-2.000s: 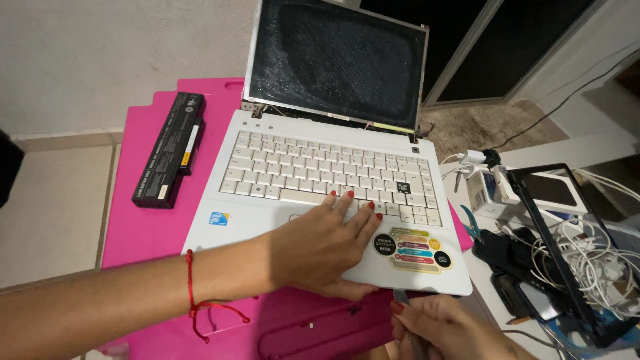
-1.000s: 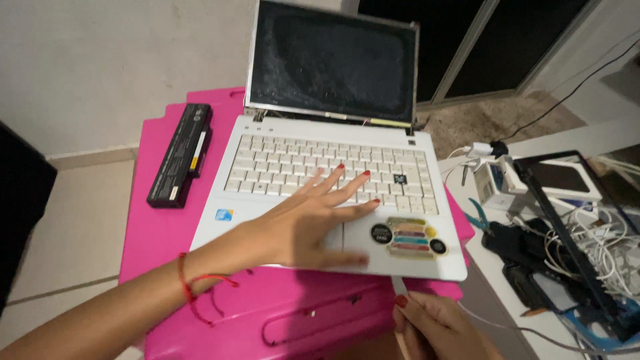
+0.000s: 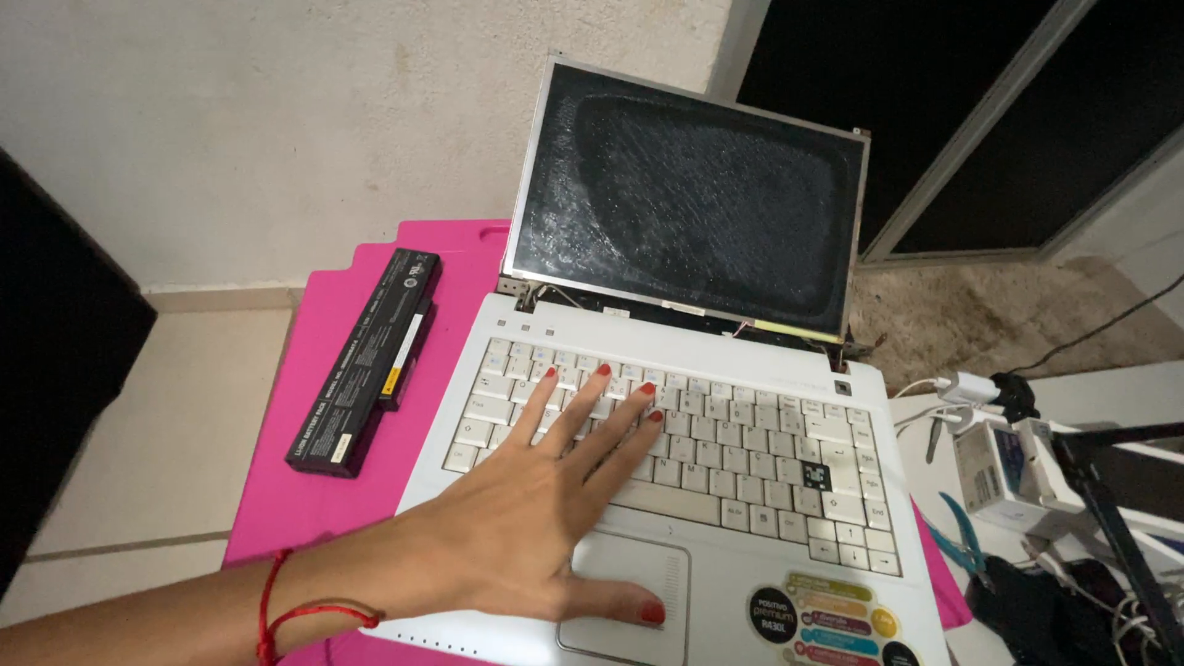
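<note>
A white laptop (image 3: 731,578) lies open on a pink plastic table (image 3: 277,504). Its screen panel (image 3: 689,194) stands up without a bezel, with metal edges and hinges bare. My left hand (image 3: 527,499) rests spread over the left half of the keyboard (image 3: 712,453), fingertips on the keys and thumb over the touchpad (image 3: 671,592); it grips nothing. One key position at the right of the keyboard is dark. A black laptop battery pack (image 3: 365,370) lies left of the laptop. My right hand is out of the frame.
On the white surface at the right are a white charger (image 3: 971,388), a small box (image 3: 994,467), teal-handled pliers (image 3: 962,536), a black frame (image 3: 1115,527) and tangled white cables (image 3: 1138,620). A wall (image 3: 416,120) rises behind the table.
My left hand has moved left over the keyboard, its fingers more widely spread. My right hand, earlier at the laptop's front edge with a thin tool, has left the view. The view has shifted.
</note>
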